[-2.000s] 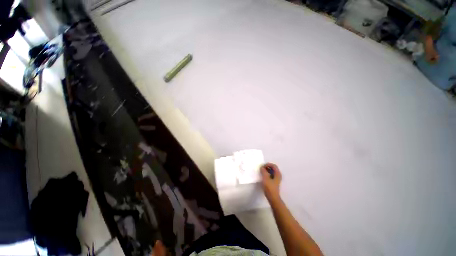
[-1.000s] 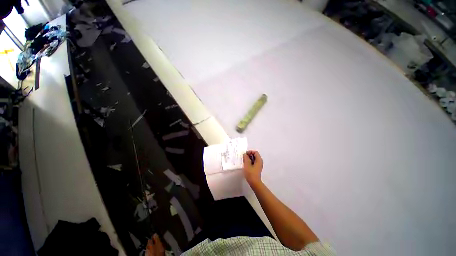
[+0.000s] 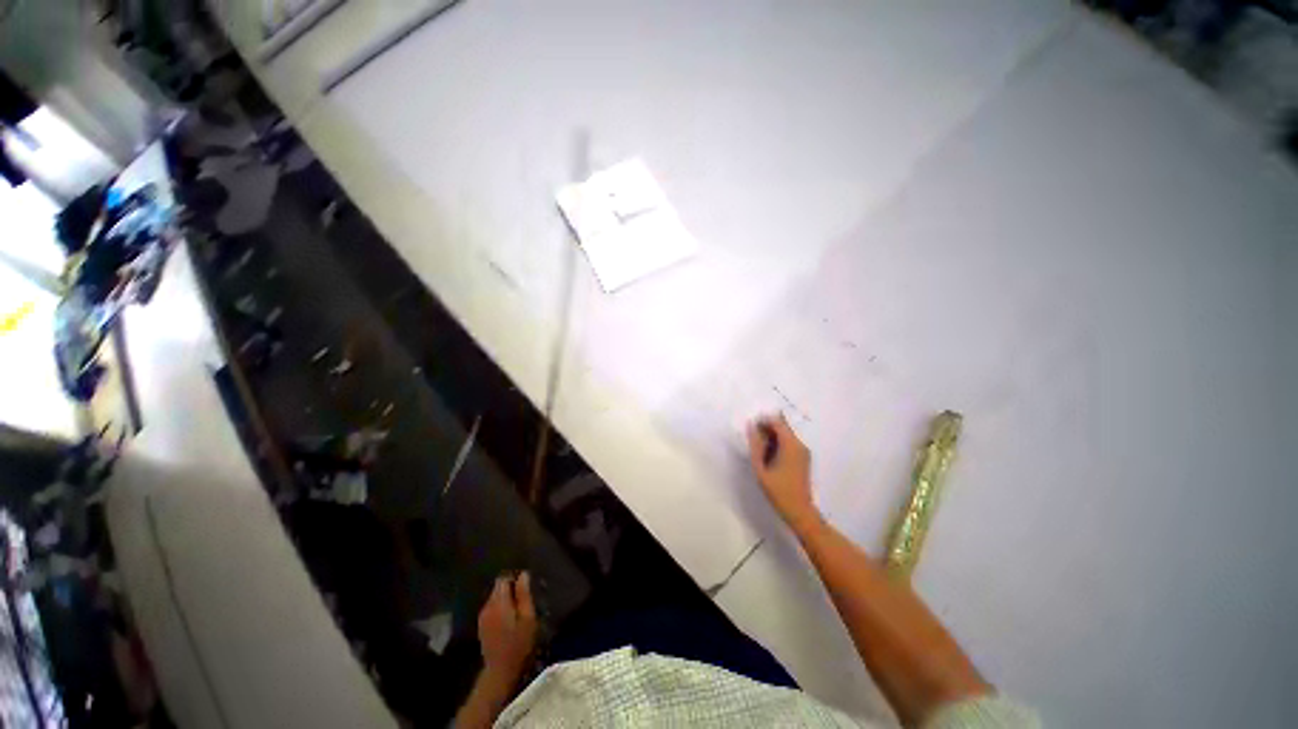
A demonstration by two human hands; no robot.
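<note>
My right hand [image 3: 780, 463] is closed around a short dark pen [image 3: 770, 449], low over the wide white paper [image 3: 1082, 342] beside faint pen marks. My left hand [image 3: 507, 621] is low at the bottom, off the table edge, closed at the lower end of a long thin dark ruler [image 3: 558, 356]; the grip is blurred. The ruler slants up across the table edge, its far part passing by the folded sheets. The white sheets [image 3: 631, 242] lie on the paper, away from both hands. A yellow-green patterned bar [image 3: 924, 491] lies right of my right forearm, which partly hides its near end.
Two long rails [image 3: 384, 46] lie at the far left of the table. Dark floor with scraps [image 3: 356, 385] runs left of the table edge. Another pale table [image 3: 214, 570] stands beyond it, with a cloth pile [image 3: 107, 285]. Dark clutter shows at the top right.
The sheets, under my right hand before, now lie farther up the paper. My right hand is clear of them with the pen. The ruler now reaches over the table. The view has shifted.
</note>
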